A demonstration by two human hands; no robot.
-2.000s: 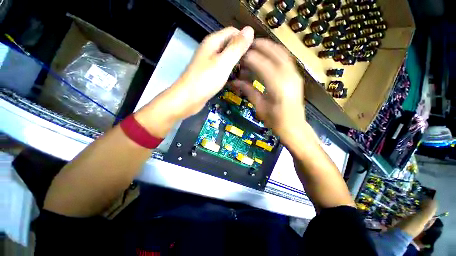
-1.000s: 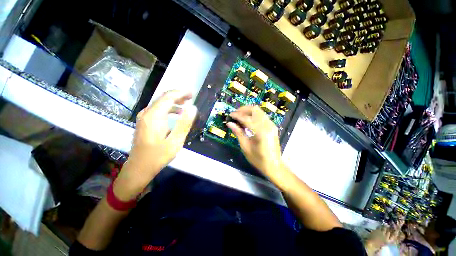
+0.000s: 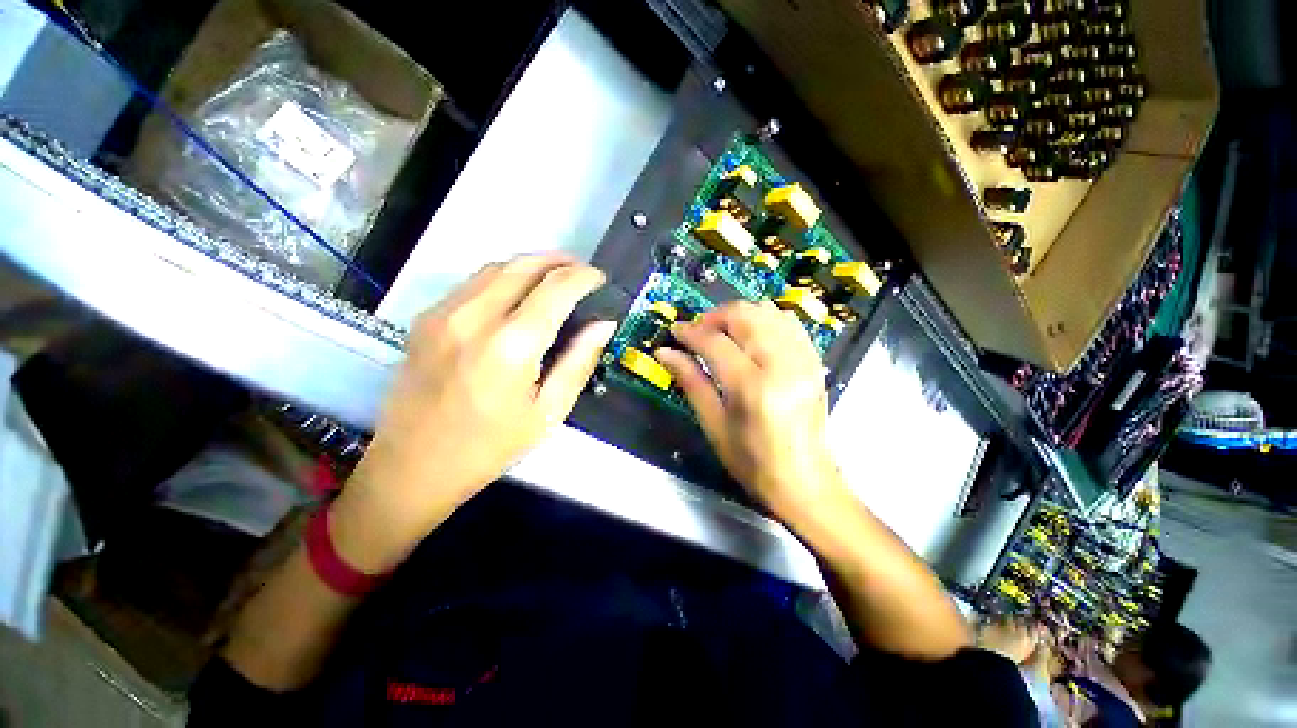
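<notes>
The green circuit boards (image 3: pixel 770 262) with yellow blocks and small dark coils sit side by side in the black carrier (image 3: pixel 643 182) on the line. My right hand (image 3: pixel 747 391) is over the near board, thumb and index fingertips close together on a small dark part (image 3: pixel 669 339), probably a coil, partly hidden by the fingers. My left hand (image 3: pixel 491 363) is at the carrier's left end, beside the near board, with fingers curled and thumb apart. Whether it holds anything is hidden.
A cardboard tray of coils (image 3: pixel 1031 283) stands behind the carrier at the right. Red-black wire leads (image 3: pixel 1060 391) lie beyond it. A carton (image 3: pixel 403 135) with a clear plastic bag (image 3: pixel 270 164) is at the left. A person's hand (image 3: pixel 1013 643) shows at lower right near yellow-ended wires (image 3: pixel 1053 548).
Both hands came down from above the boards, apart from each other. My right hand stays at the near board; my left hand has moved closer to it. The view has shifted.
</notes>
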